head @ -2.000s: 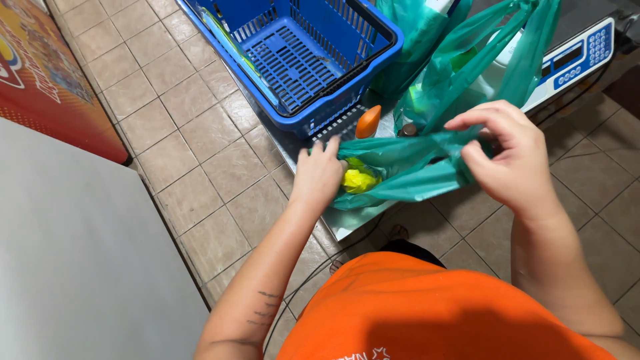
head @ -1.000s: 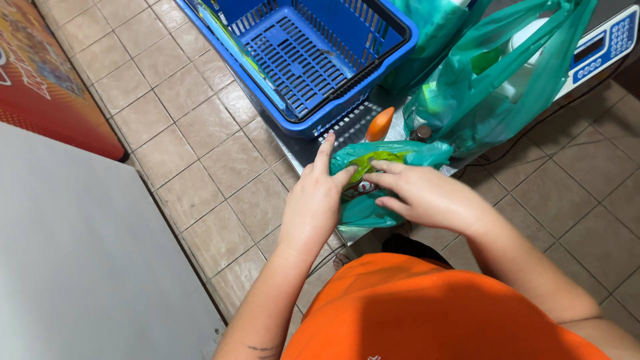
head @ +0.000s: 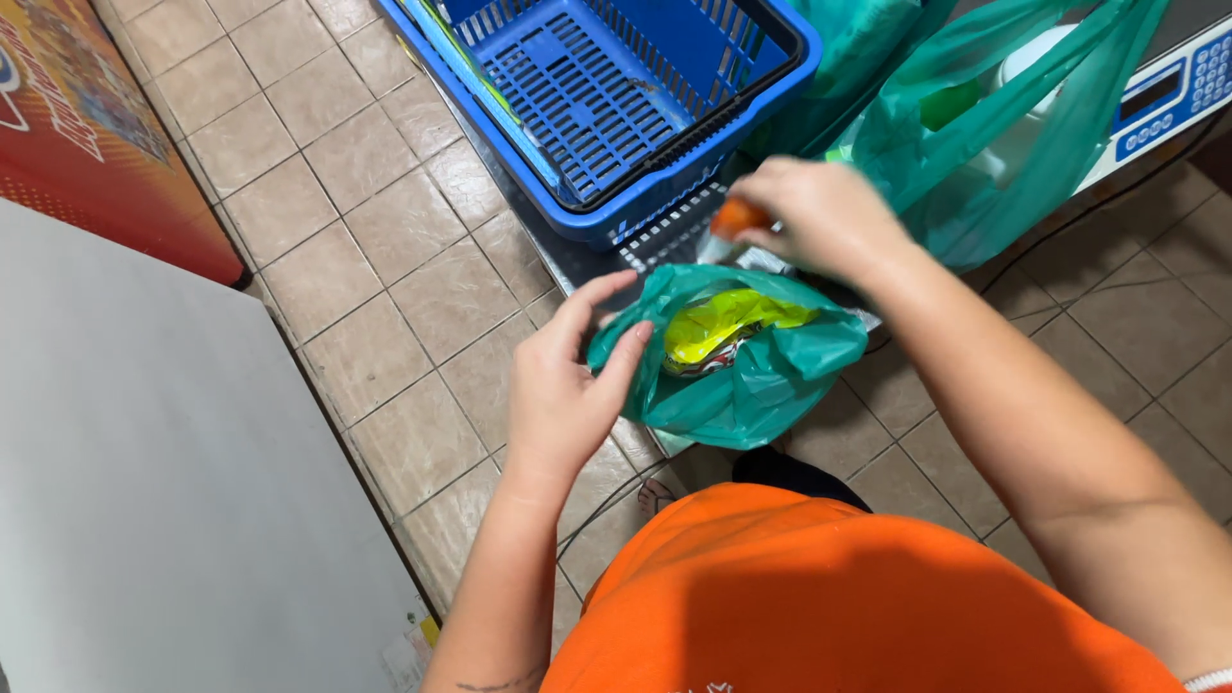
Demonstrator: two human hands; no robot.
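Observation:
My left hand grips the left rim of an open green plastic bag between thumb and fingers. Inside that bag lies a bright yellow-green package with a dark and white printed part under it. Beyond the bag, my right hand, blurred, has its fingers closed around an orange cap or top of an item with a pale body. Part of this item is hidden by the hand. The blue shopping basket stands just behind, left of my right hand.
A fuller green plastic bag with a white container stands at the right, beside a scale's keypad panel. Another green bag is behind the basket. A grey-white surface and a red printed cabinet border the left. A cable crosses the tiled floor.
My right hand has left the bag's mouth, where it was a second ago, and moved up to the orange-topped item, now in its grasp. The bag's mouth is spread wider.

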